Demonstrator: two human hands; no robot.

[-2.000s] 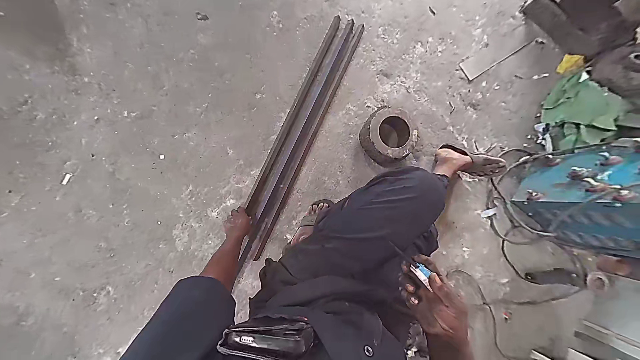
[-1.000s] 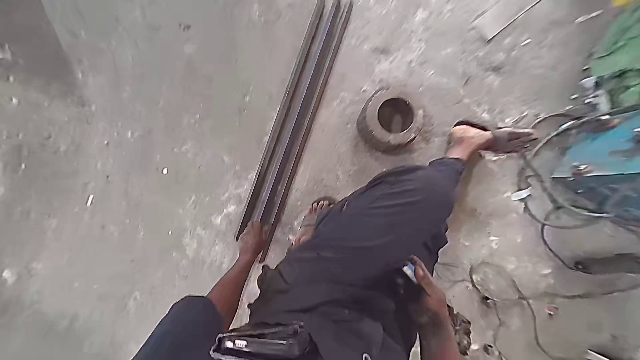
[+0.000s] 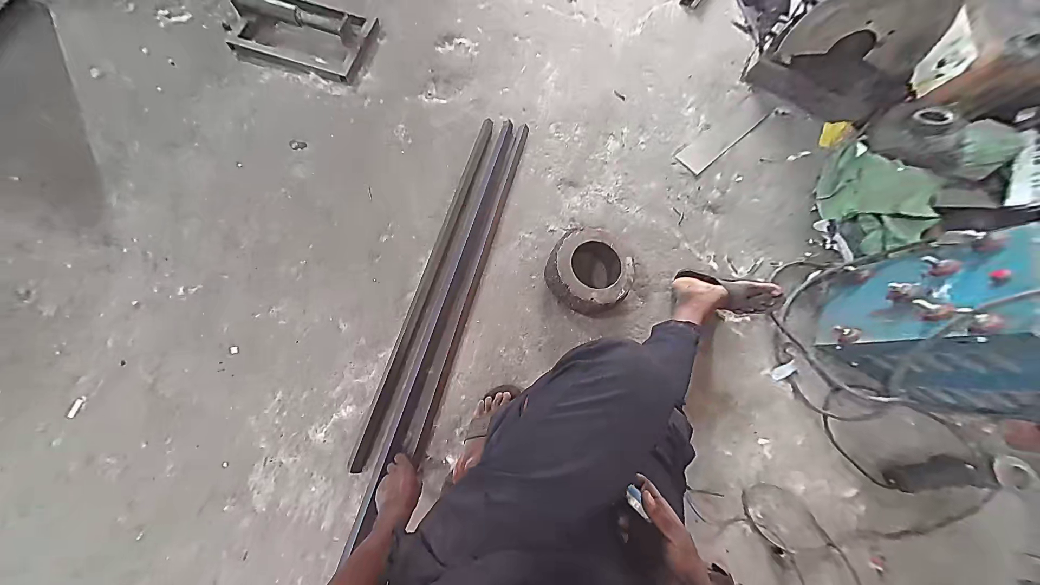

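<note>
Three long, dark metal bars (image 3: 443, 309) lie side by side on the concrete floor. My left hand (image 3: 398, 490) grips the middle one close to its near end, which runs on past the hand toward the bottom edge. Beside my right thigh, my right hand (image 3: 668, 528) holds a small blue-and-white object (image 3: 638, 501), partly hidden by the fingers; its kind cannot be told. A thick, round hollow metal piece (image 3: 561, 276) stands on the floor to the right of the bars, touching neither hand.
At the right is a blue machine (image 3: 926, 366) with terminals and cables (image 3: 821, 378) around it. Green cloth (image 3: 877, 191) and metal scrap (image 3: 853, 81) lie beyond. A rectangular metal frame (image 3: 292, 57) rests at the top left, and a flat plate (image 3: 707, 150) at the upper right. My sandalled feet flank the round piece.
My right hand has turned and lowered beside the thigh, still with the small blue-and-white object. My left hand stays at the near end of the bars. The view has shifted.
</note>
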